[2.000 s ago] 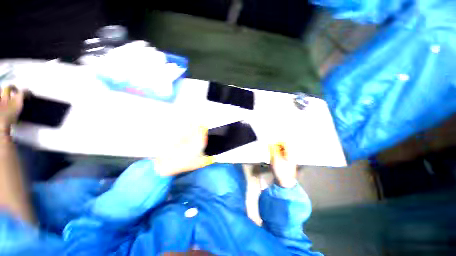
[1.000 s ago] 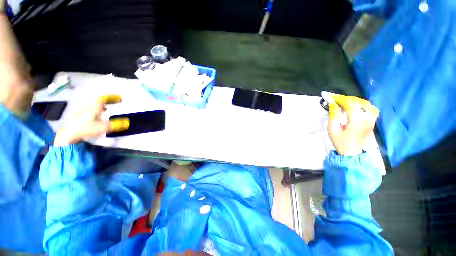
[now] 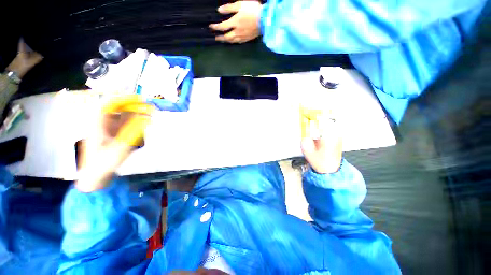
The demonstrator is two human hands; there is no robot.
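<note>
My left hand point(image 3: 105, 145), blurred, with yellow finger cots, is over a black phone screen point(image 3: 80, 153) on the white bench point(image 3: 231, 134). Its thumb and fingers look apart. The hand hides most of that screen; only dark bits show at either side. My right hand point(image 3: 321, 140), also with yellow cots, is over the right part of the bench, fingers bent together. Whether it pinches a white wipe cannot be told against the white bench. Another black screen point(image 3: 248, 88) lies flat near the bench's back edge.
A blue bin point(image 3: 187, 90) of crumpled white wipes stands at the back left, beside jars point(image 3: 111, 50). A dark-capped bottle point(image 3: 329, 80) is at the back right. Another screen point(image 3: 13, 150) lies far left. A person's hand point(image 3: 240, 22) reaches across behind the bench; another hand point(image 3: 22, 60) shows upper left.
The view has shifted. My left hand has lifted and turned over the screen. My right hand has drawn back from the bottle at the right. Another person's arm has come in behind the bench.
</note>
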